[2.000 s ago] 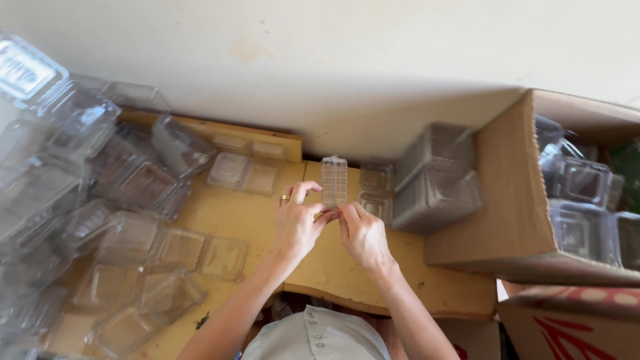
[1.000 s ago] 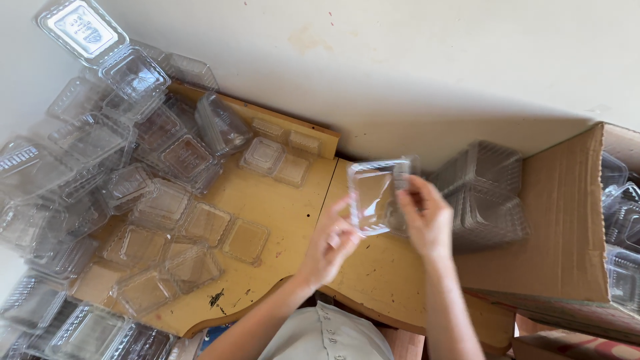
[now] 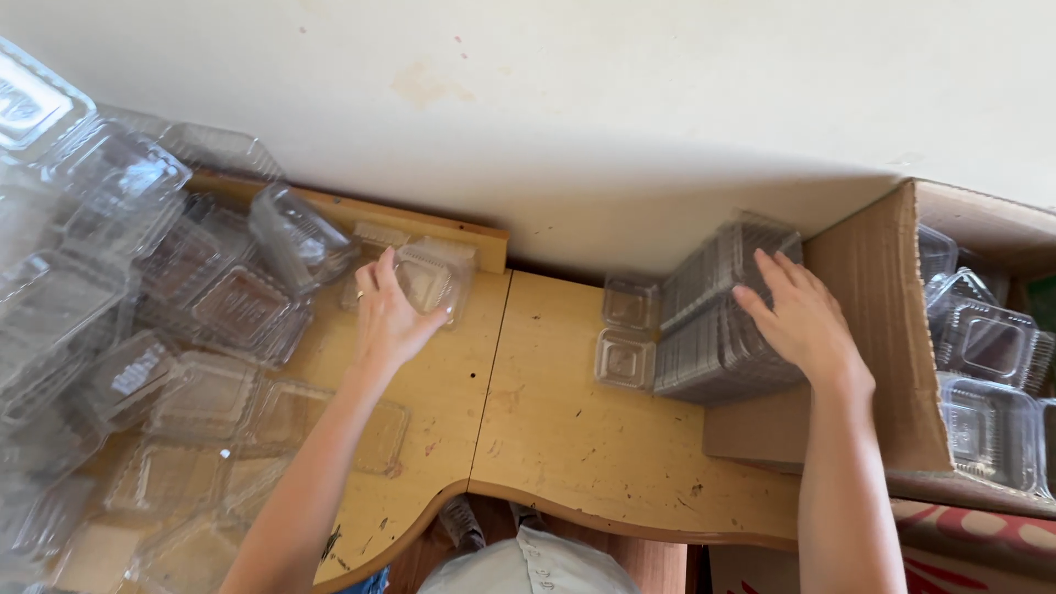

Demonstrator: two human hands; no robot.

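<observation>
My left hand [image 3: 396,309] holds a clear plastic clamshell container [image 3: 429,280] between thumb and fingers, above the back left part of the wooden desk [image 3: 561,412]. On the right, my right hand [image 3: 796,318] rests with spread fingers against a tightly nested stack of clear containers [image 3: 714,330]; nothing shows in its grasp. Immediately left of that stack, two small square containers [image 3: 624,359] stand near the wall. Another container partly shows behind the one at my left hand.
A large heap of clear clamshell containers [image 3: 239,305] covers the left side, with several flatter ones [image 3: 379,437] at its front edge. An open cardboard box [image 3: 883,330] holding more containers stands at the right. A raised wooden ledge [image 3: 487,243] runs along the wall.
A second ago both hands were together around a clear container at the middle. My left hand has since moved left, and my right hand has moved right to the nested stack.
</observation>
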